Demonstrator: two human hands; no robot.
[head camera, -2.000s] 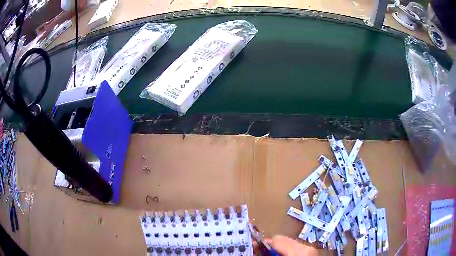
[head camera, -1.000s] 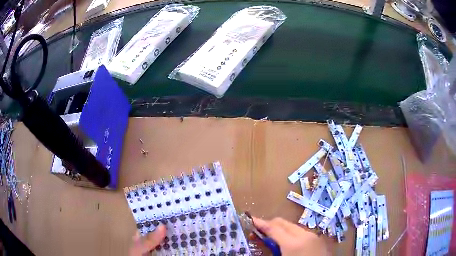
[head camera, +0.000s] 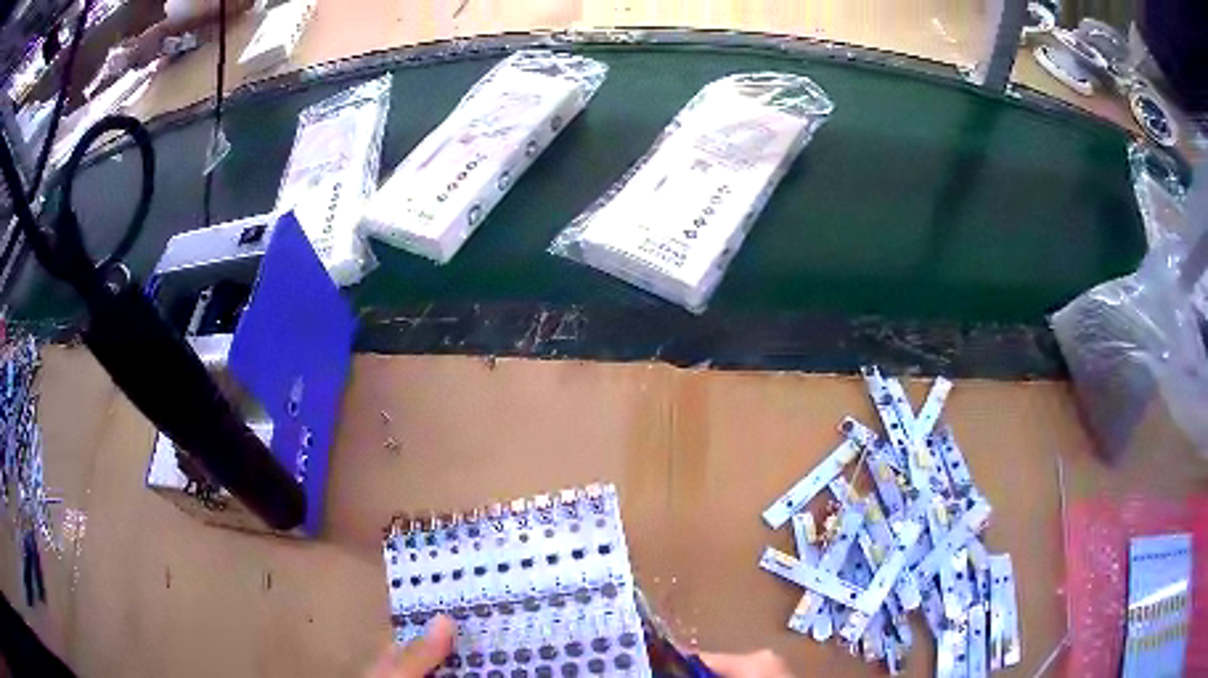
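Note:
A white PCB panel (head camera: 510, 563) with rows of dark round parts is tilted up at the bottom centre, its lower part cut off by the picture's edge. My left hand (head camera: 421, 652) grips its lower left, the thumb on its face. My right hand (head camera: 742, 665), mostly below the edge, holds the side cutters (head camera: 673, 649) at the panel's right edge; whether the jaws touch it I cannot tell. A loose heap of separated PCB strips (head camera: 914, 530) lies on the cardboard to the right.
Bagged white blocks (head camera: 696, 199) lie on the green belt (head camera: 927, 199). A blue-sided machine (head camera: 294, 371) stands left behind a hanging black cylinder (head camera: 186, 397). A clear bag (head camera: 1119, 351) and pink bubble wrap (head camera: 1093, 583) with a spare panel (head camera: 1158, 603) are at right. Silvery bits lie far left.
The bagged blocks have moved right along the belt. The panel came further into view, then shifted slightly down and right. My left hand came into view; my right hand now shows less than one second ago.

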